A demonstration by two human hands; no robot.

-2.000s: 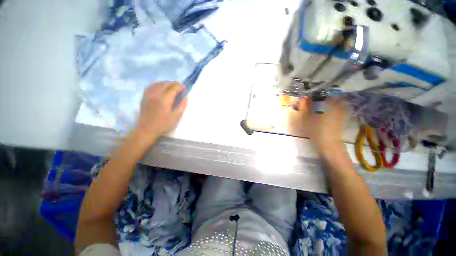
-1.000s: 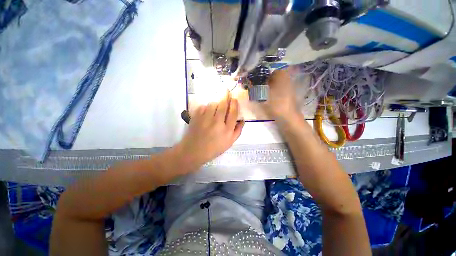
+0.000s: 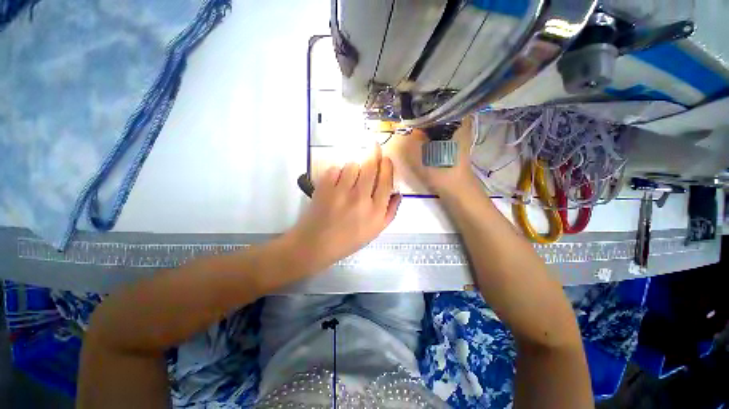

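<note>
The white sewing machine [image 3: 448, 48] stands over its lit needle plate [image 3: 322, 128]. My left hand [image 3: 352, 200] lies on the plate just below the presser foot, fingertips in the bright glare. My right hand [image 3: 444, 164] is behind the round knurled knob [image 3: 440, 152], its fingers partly hidden by the knob and machine head. Glare hides whether either hand holds anything. A pale blue garment piece [image 3: 72, 104] lies flat at the left, wrong side up, with a dark seam edge.
Yellow-handled scissors [image 3: 537, 209] and a red handle [image 3: 577, 209] lie right of my right hand, by tangled lilac strips [image 3: 567, 152]. A slim metal tool [image 3: 643, 228] is farther right. The ruled table edge [image 3: 200, 254] runs in front; a blue crate [image 3: 48, 351] sits below.
Since two seconds ago, my left hand has moved from the pale garment piece to the needle area. My right hand stays near the needle. The view has also shifted closer to the machine.
</note>
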